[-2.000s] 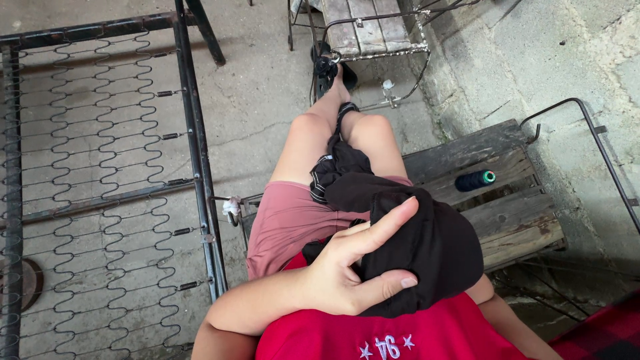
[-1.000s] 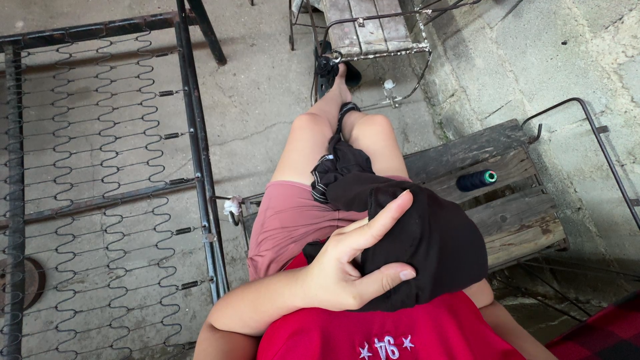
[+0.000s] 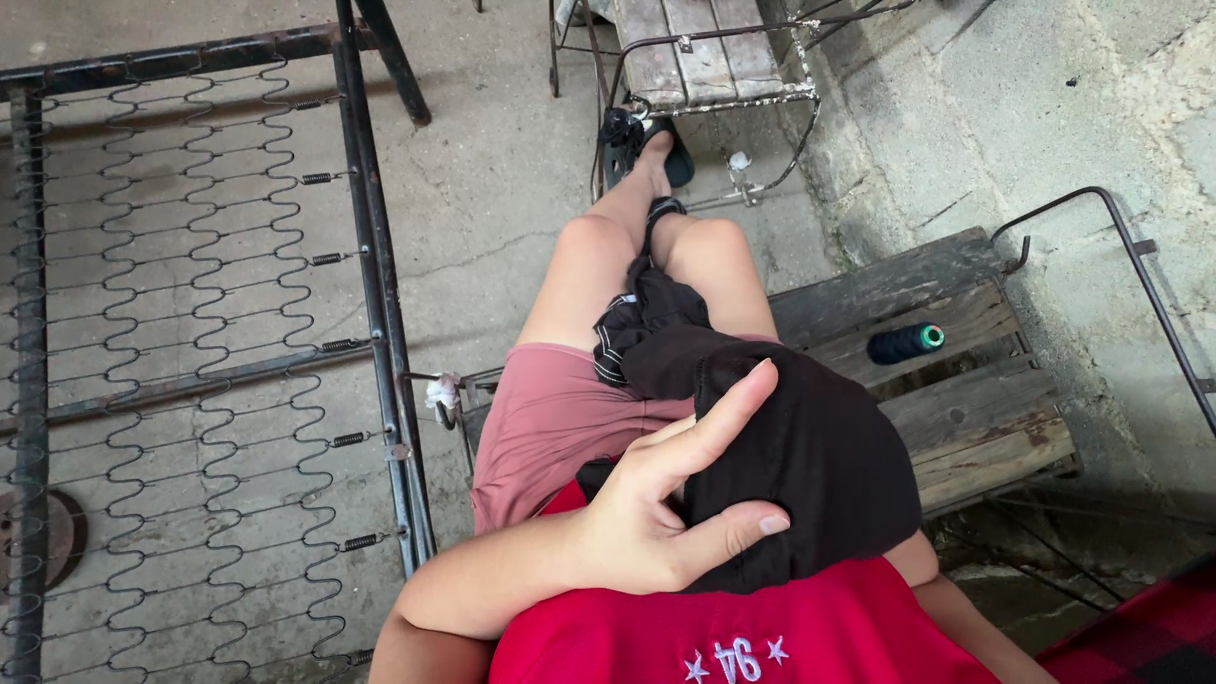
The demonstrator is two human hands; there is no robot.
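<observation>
My left hand [image 3: 679, 503] reaches in from the left over a bunched black cloth garment [image 3: 831, 465] on my lap. Its index finger and thumb are spread over the fabric, and the other fingers curl into it, partly hidden. The right forearm shows at the lower right, but my right hand is hidden, seemingly under the cloth. A twisted part of the garment with white-striped trim [image 3: 617, 332] trails between my thighs towards one lower leg. A dark thread spool [image 3: 904, 343] with a green end lies on its side on the wooden slats to the right.
The slatted wooden seat [image 3: 988, 408] has a bent metal rod frame [image 3: 1130, 247] beside a concrete wall [image 3: 1064, 114]. A black metal frame with wire springs [image 3: 380, 323] stands at left. Ahead is another slatted seat with a metal frame [image 3: 703, 57], near my crossed feet.
</observation>
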